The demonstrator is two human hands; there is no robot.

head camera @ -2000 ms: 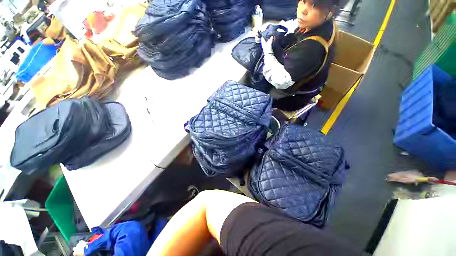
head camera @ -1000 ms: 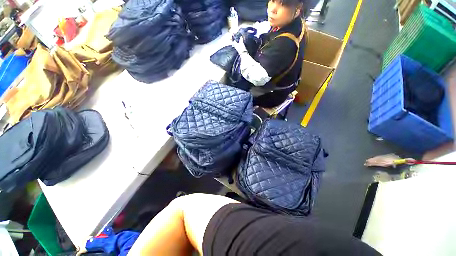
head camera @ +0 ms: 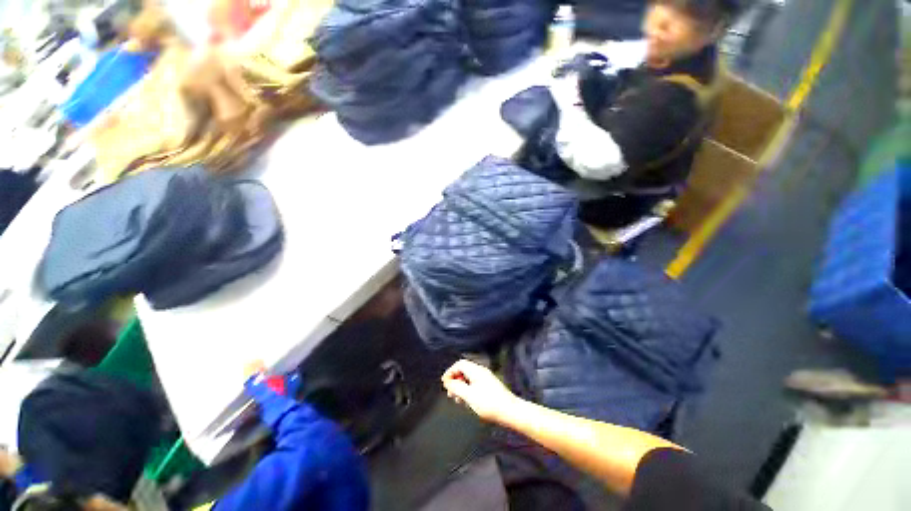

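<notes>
My right hand [head camera: 473,387] is in the middle, with its bare arm coming in from the lower right. Its fingers are curled closed, slightly blurred, and nothing shows in them. My left hand is not in view. Just beyond my right hand, a quilted navy backpack [head camera: 484,245] stands by the table edge. A second quilted backpack [head camera: 624,344] lies to its right, its lower edge partly behind my forearm. My hand appears apart from both.
A white table [head camera: 345,215] bears dark bags [head camera: 160,235], navy stacks [head camera: 390,65] and brown pieces [head camera: 200,100]. A seated person [head camera: 654,120] holds a dark piece. A person in blue [head camera: 305,459] is lower left. A blue crate [head camera: 864,269] and carton [head camera: 734,130] stand right.
My right forearm has swung up and outward, bringing the hand into view. The view has shifted, and more of the person in blue shows at the lower left.
</notes>
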